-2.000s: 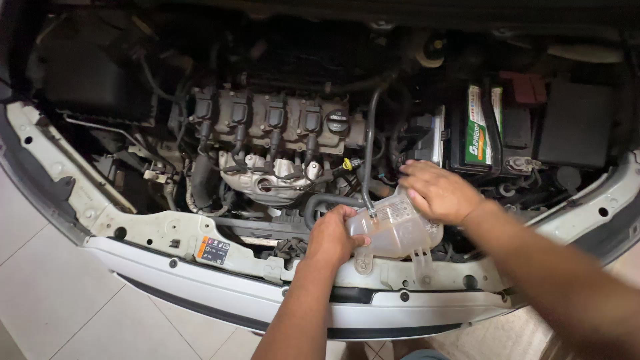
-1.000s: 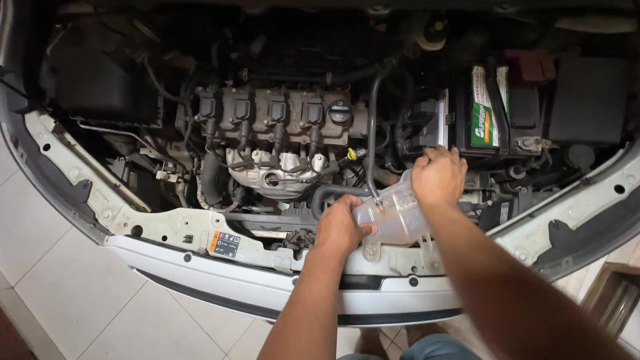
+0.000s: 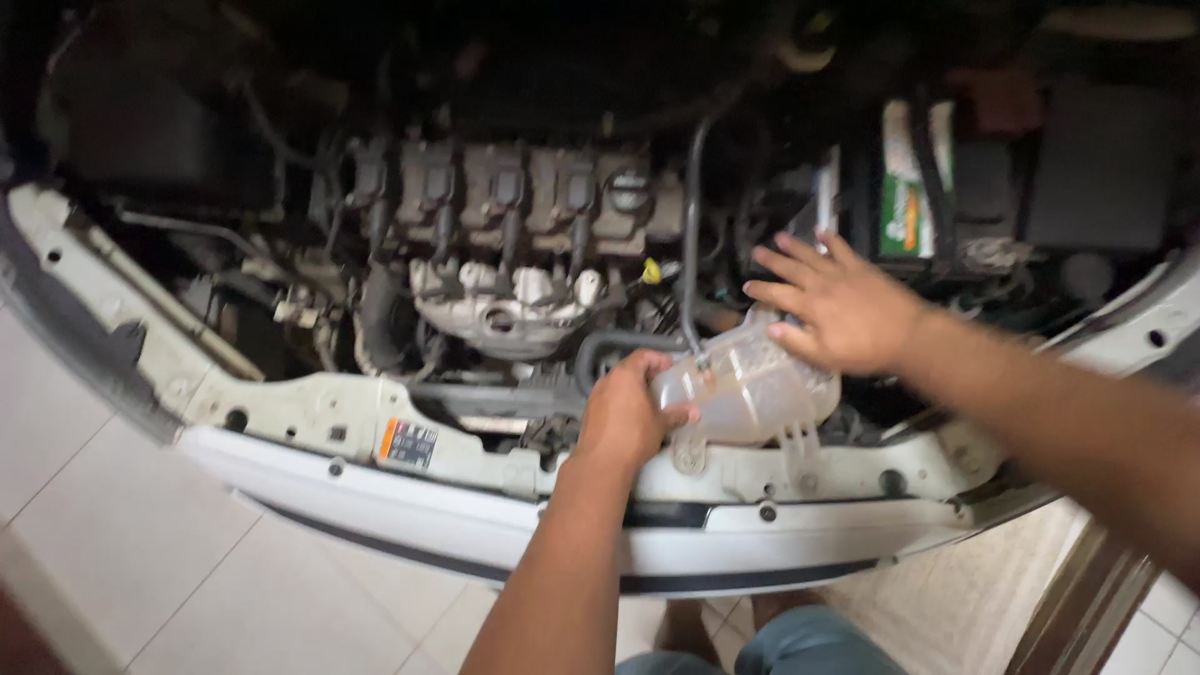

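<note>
A translucent plastic coolant reservoir (image 3: pixel 750 398) lies tilted at the front edge of the engine bay, with liquid visible through its wall. My left hand (image 3: pixel 633 408) grips its left end, thumb on the near side. Over its upper right end is my right hand (image 3: pixel 839 305), palm down with the fingers spread; the reservoir's neck is hidden beneath it, and whether the palm presses on it I cannot tell. A thin black hose (image 3: pixel 697 234) runs down to the reservoir's top beside my left hand. A thicker black hose (image 3: pixel 600 347) curves behind that hand.
The engine (image 3: pixel 525 202) with its oil filler cap (image 3: pixel 628 190) stands behind and left. A car battery (image 3: pixel 975 187) is at the right, beyond my right hand. The pale front crossmember (image 3: pixel 300 403) and white bumper (image 3: pixel 422 511) run along the near side. A yellow dipstick handle (image 3: pixel 652 272) sticks up near the hose.
My right hand has opened its fingers and spread them above the reservoir's end, where they were closer together a second ago. My left hand keeps its hold.
</note>
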